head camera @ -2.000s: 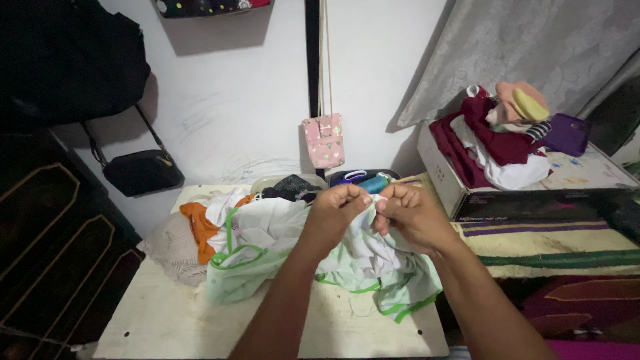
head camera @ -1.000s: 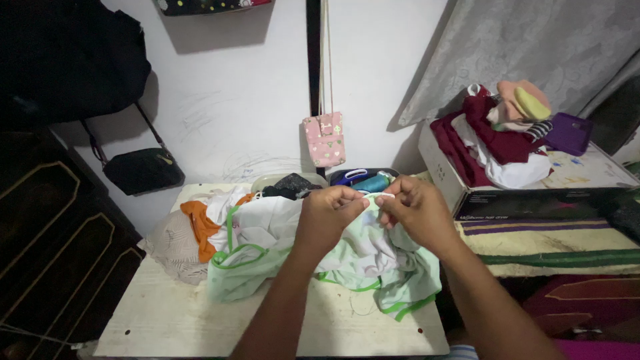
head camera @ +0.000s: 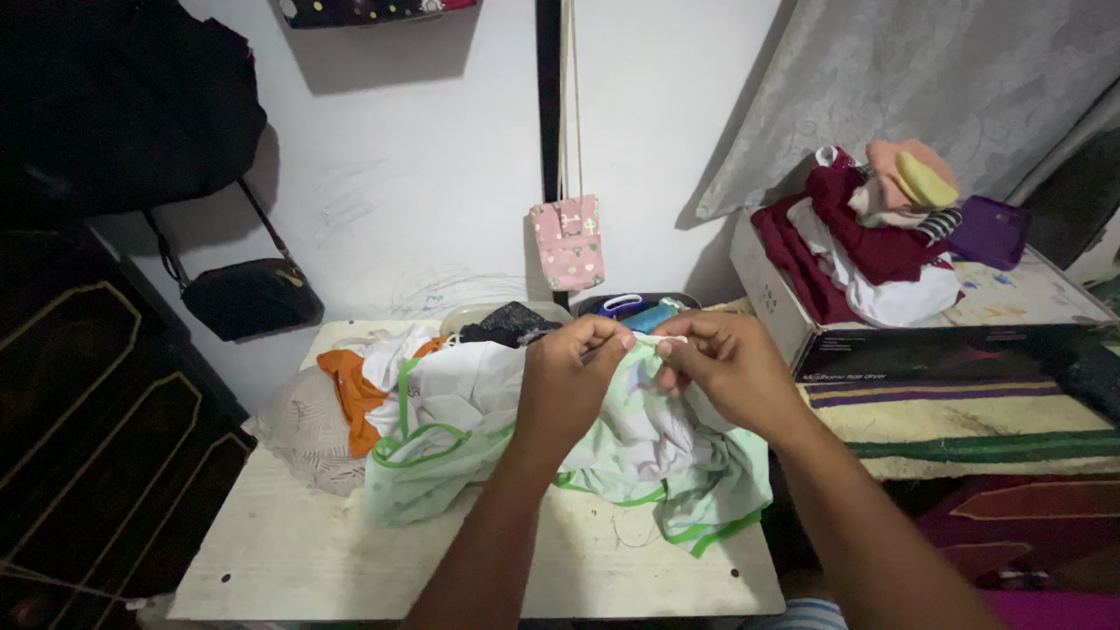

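A thin white strip (head camera: 658, 338) is stretched between my two hands above the far part of the table. My left hand (head camera: 577, 376) pinches one end between thumb and forefinger. The other end is pinched by my right hand (head camera: 722, 363), its lower fingers curled below. Under and behind them lies a crumpled pale green and white cloth garment (head camera: 643, 437) with bright green edging; whether the strip is joined to it I cannot tell. An orange cloth (head camera: 354, 402) and a patterned beige fabric bundle (head camera: 306, 429) lie to the left.
The white table (head camera: 350, 569) meets the wall, where a pink pouch (head camera: 569, 245) hangs. Two containers with small items stand at its back edge. On the right, a cardboard box (head camera: 919, 350) bears folded maroon and white clothes (head camera: 866, 249). A black handbag (head camera: 254, 297) hangs left.
The white strip formed a small loop between my fingertips one second ago; now it is drawn nearly straight. Both hands stay close together in about the same place.
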